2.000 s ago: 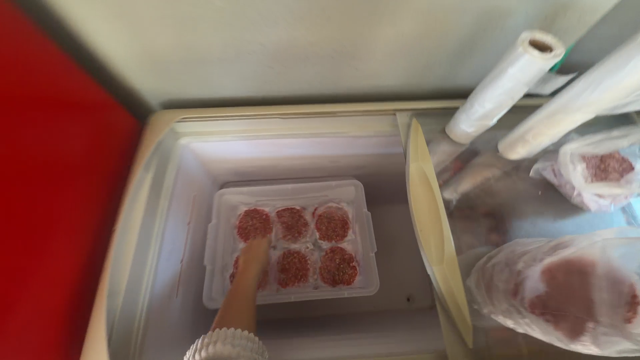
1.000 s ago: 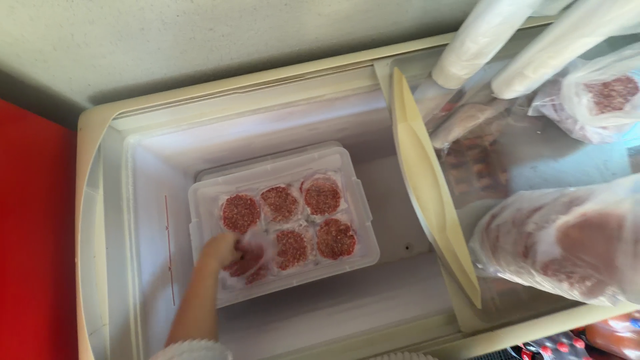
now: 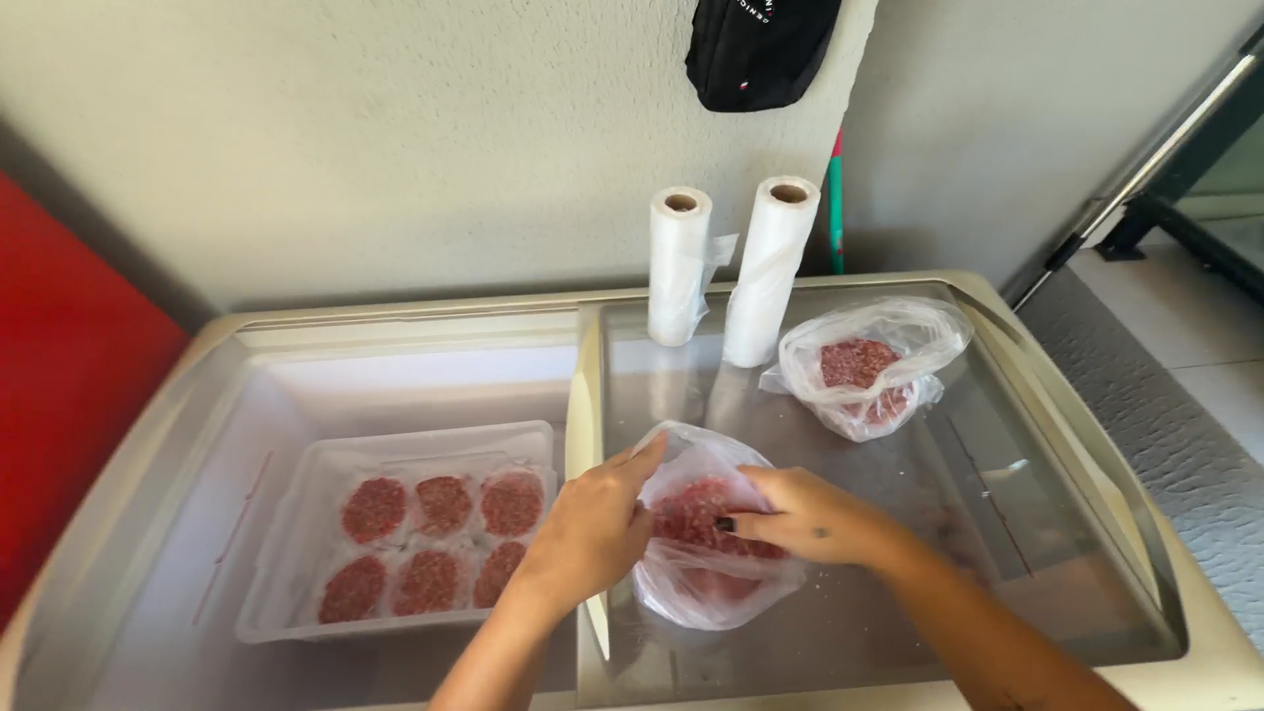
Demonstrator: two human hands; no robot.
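Observation:
A clear plastic bag (image 3: pixel 716 592) of raw ground-meat patties (image 3: pixel 701 509) lies on the chest freezer's closed glass lid. My left hand (image 3: pixel 592 523) grips the bag's left rim. From the right, my right hand (image 3: pixel 805 513) reaches into the opening, thumb against the meat; whether it grips a patty or only the bag cannot be told. Left of my left hand, inside the freezer's open half, a translucent plastic tub (image 3: pixel 395 632) holds several round meat patties (image 3: pixel 432 583) on plastic film, the rightmost partly hidden by that hand.
Two rolls of clear plastic bags (image 3: pixel 679 267) stand upright at the back of the glass. Another open bag of meat patties (image 3: pixel 859 365) sits at the back right. A cream lid handle (image 3: pixel 585 415) divides the freezer's halves. A black bag (image 3: pixel 760 49) hangs on the wall.
A hand that was over the tub's lower-left patty is away from it; both hands are now at the bag on the glass. The view has shifted right and up.

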